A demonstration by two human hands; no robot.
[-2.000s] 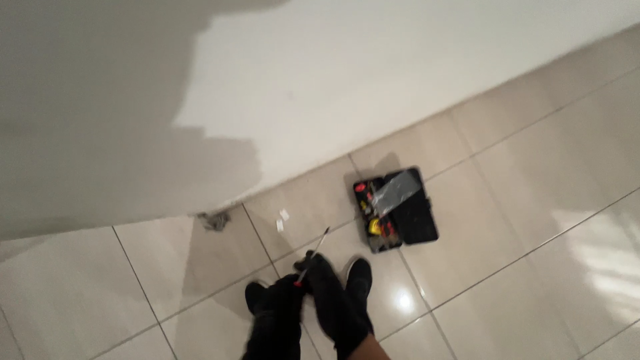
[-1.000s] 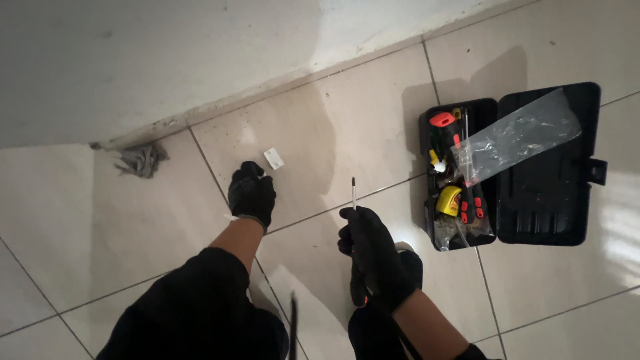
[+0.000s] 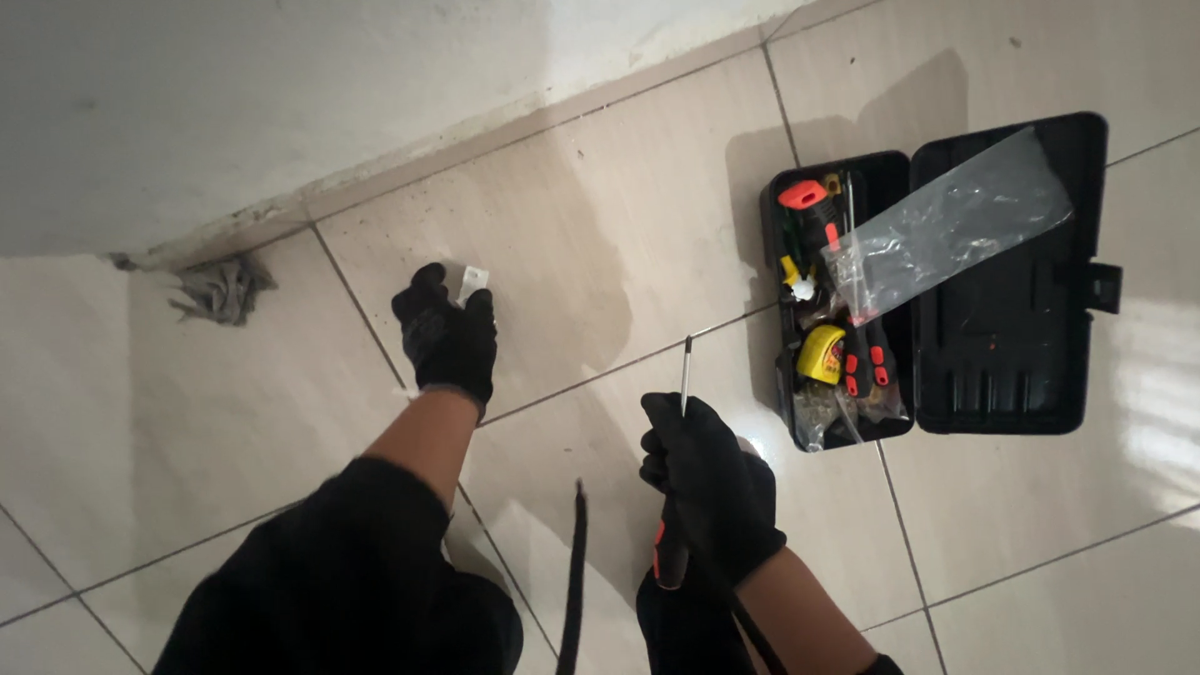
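Both hands wear black gloves. My left hand [image 3: 444,336] is low over the floor tiles, thumb and forefinger apart around the near end of a small white piece [image 3: 473,282]; whether the fingers grip it cannot be seen. My right hand [image 3: 708,483] is closed around a screwdriver [image 3: 687,380] with a red and black handle, its shaft pointing up the view toward the wall. Right of that hand lies an open black plastic toolbox [image 3: 994,375] holding a yellow tape measure [image 3: 822,354], red and black handled tools [image 3: 864,361] and small plastic bags.
A clear plastic bag [image 3: 956,220] lies across the toolbox and its lid. A crumpled grey cloth [image 3: 223,291] sits by the wall corner. The white wall [image 3: 281,103] meets the tiled floor [image 3: 581,234] at the upper left. A dark strap [image 3: 575,581] hangs in front, between the arms.
Two seconds ago both hands were together near the knees with the screwdriver. They have since parted, and my left hand has reached down to the white piece. The view has come much closer to the floor.
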